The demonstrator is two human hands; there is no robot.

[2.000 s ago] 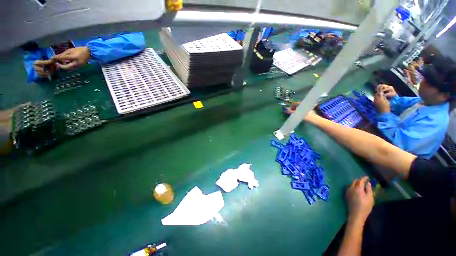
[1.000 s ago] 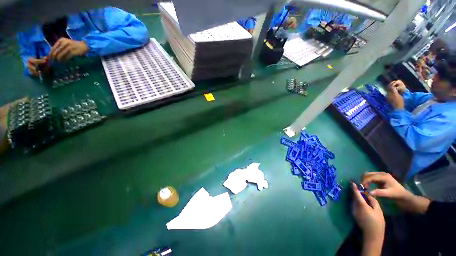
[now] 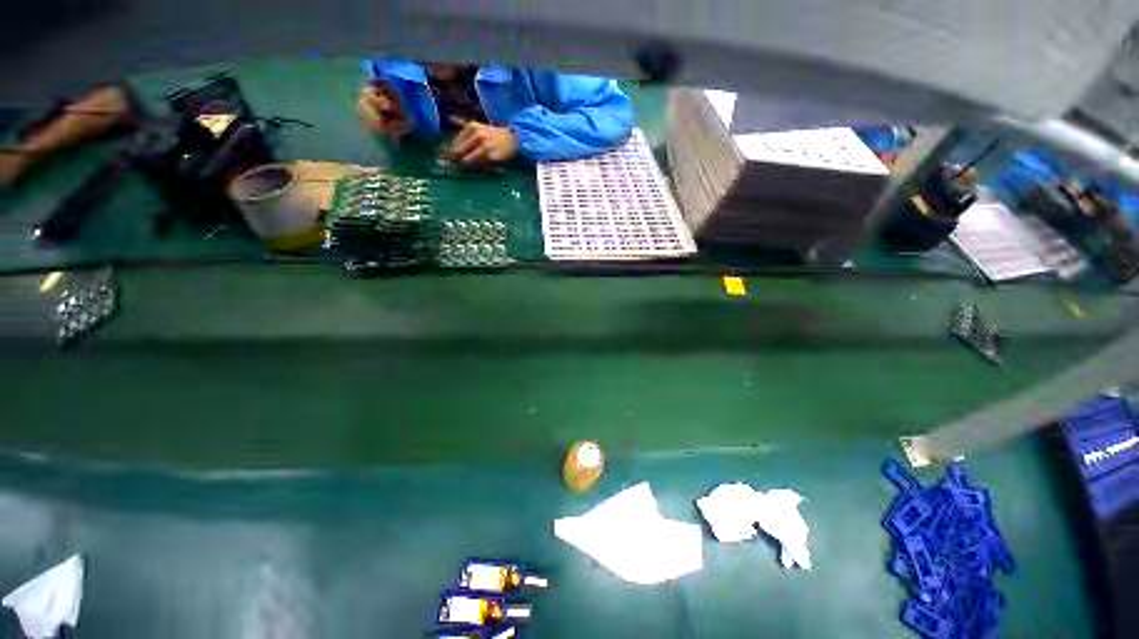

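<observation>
Neither of my hands is in the picture. Nearest in front of me, several small blue-framed units (image 3: 488,575) lie in a column at the bottom edge, with white and yellow-orange middles and thin light ends pointing right. The lowest is cut off by the edge. The squeeze bottle (image 3: 583,464) with amber liquid and a white top stands behind them. A flat white wipe (image 3: 635,534) and a crumpled one (image 3: 758,517) lie to its right. A loose pile of blue plastic housings (image 3: 949,549) lies at the lower right.
A white post (image 3: 1024,406) meets the bench behind the pile. Parts panels (image 3: 88,306) lie on the belt at left and right (image 3: 977,333). Across are a person's blue sleeves (image 3: 568,115), stacked green boards (image 3: 379,215), a perforated tray (image 3: 612,206) and a tray stack (image 3: 781,187).
The view has swung left. More of the blue-framed units and a white wipe at far left now show. The neighbouring person in black at the right is out of view.
</observation>
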